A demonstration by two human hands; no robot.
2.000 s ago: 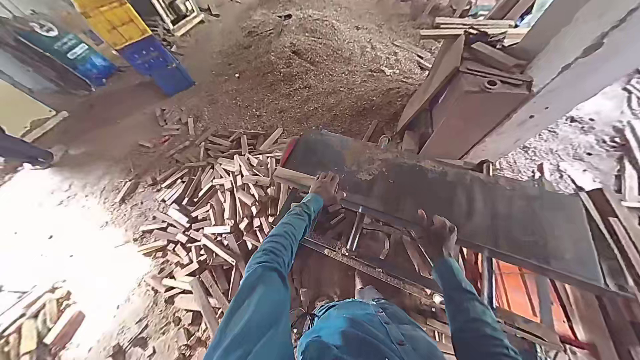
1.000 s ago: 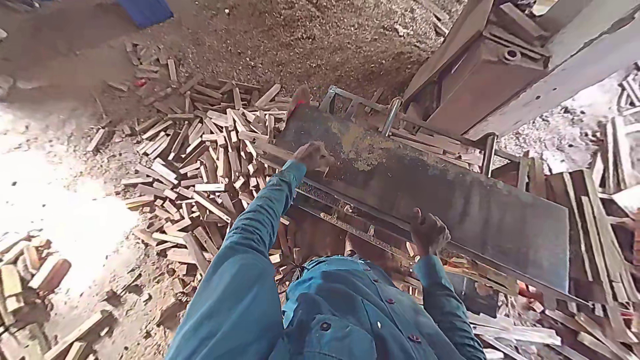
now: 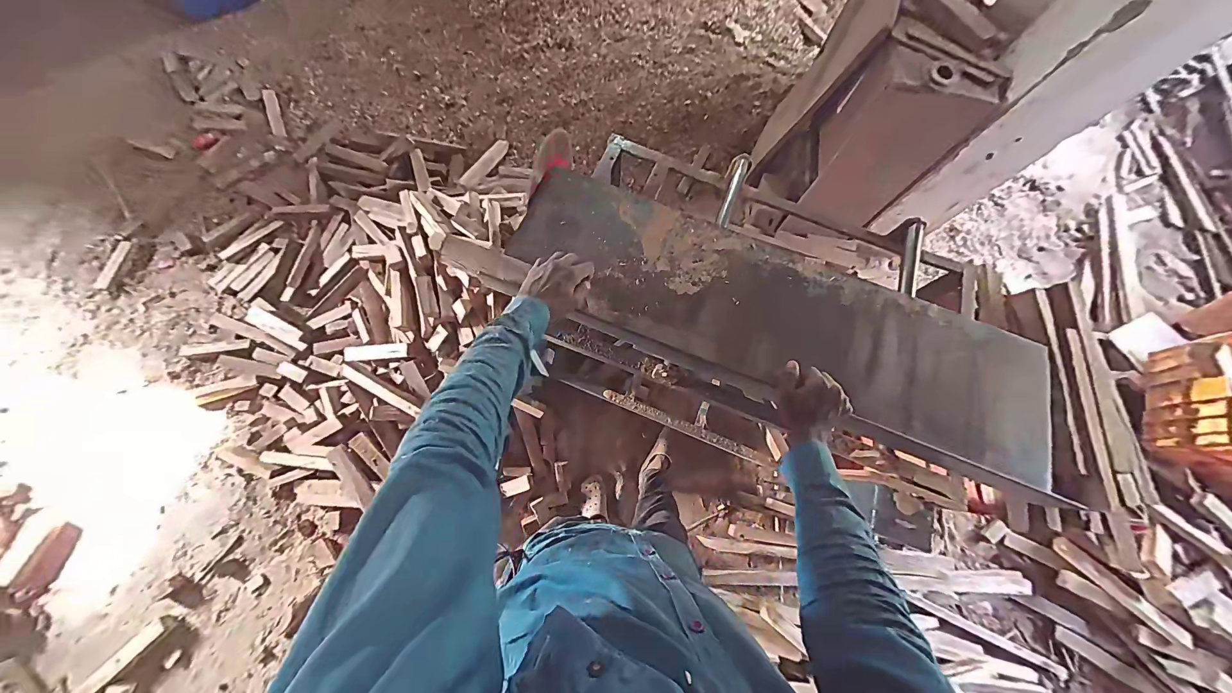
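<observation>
A long dark metal plate with rusty patches lies across a metal frame with upright posts. My left hand grips the near end of a short wooden piece that juts out past the plate's left end. Beside it runs the plate's near edge. My right hand rests on the near edge farther right, its fingers bent over the rim; whether it grips the plate is not clear. Below that edge a narrow metal rail carries sawdust.
Many cut wooden pieces are heaped on the ground at the left. A large brown metal housing stands behind the frame beside a pale pillar. Long wood strips and an orange crate lie at the right.
The view has tilted down and shifted. The metal plate has moved toward me relative to the frame, whose posts now show behind it. Both hands remain at its near edge.
</observation>
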